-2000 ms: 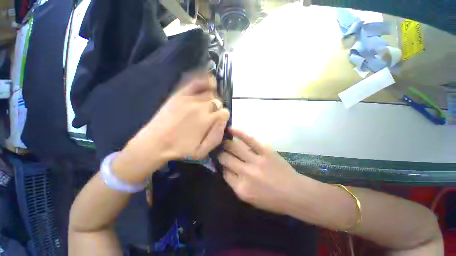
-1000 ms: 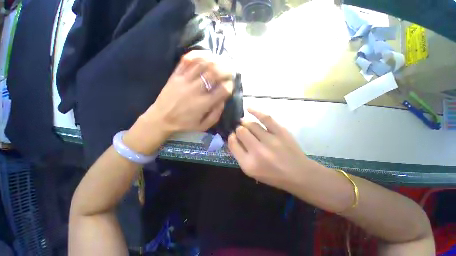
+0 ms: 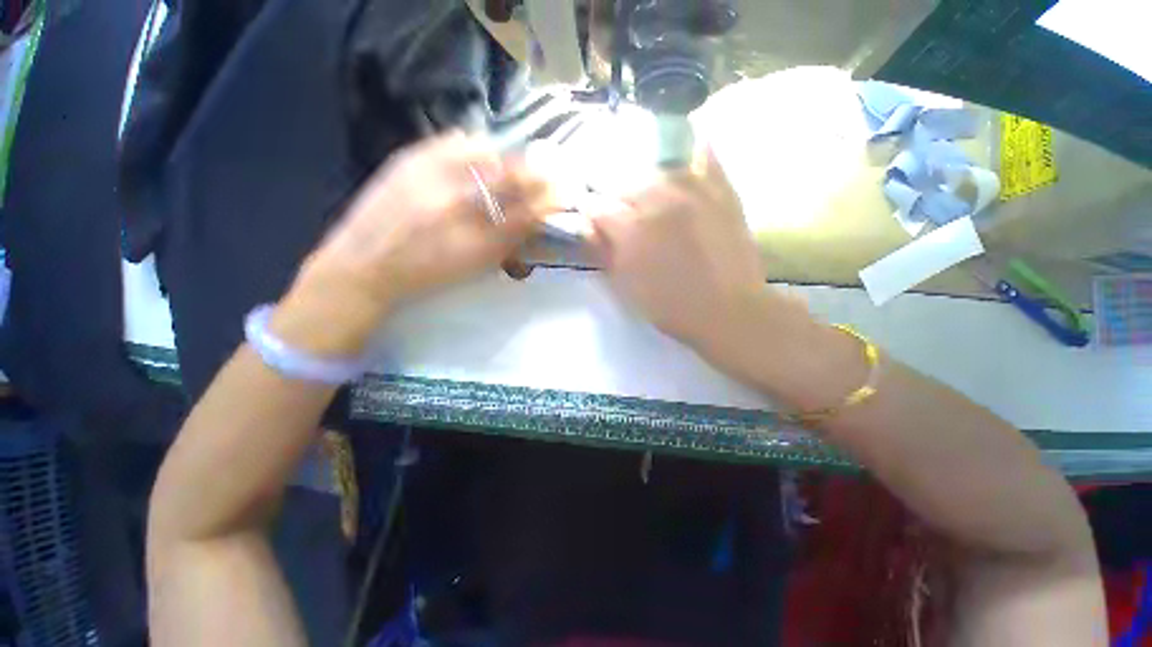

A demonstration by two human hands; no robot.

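Black cloth lies over the table at the left and reaches up to the sewing machine's needle area. My left hand is on the cloth's right edge, its fingers blurred near the needle area. My right hand is just right of it, its fingertips near a small greyish piece between the two hands. Blur and glare hide what the fingertips hold. The sewing machine's metal parts stand just above the hands under the bright lamp.
Light blue-grey scraps, a yellow label and a white strip lie at the right. Blue-handled snips lie beside a green item. The table's green edge runs below my hands. A mesh basket stands lower left.
Both hands have moved up toward the needle area. The dark folded cloth that was between them no longer shows there. The view has shifted, so more of the machine shows at the top.
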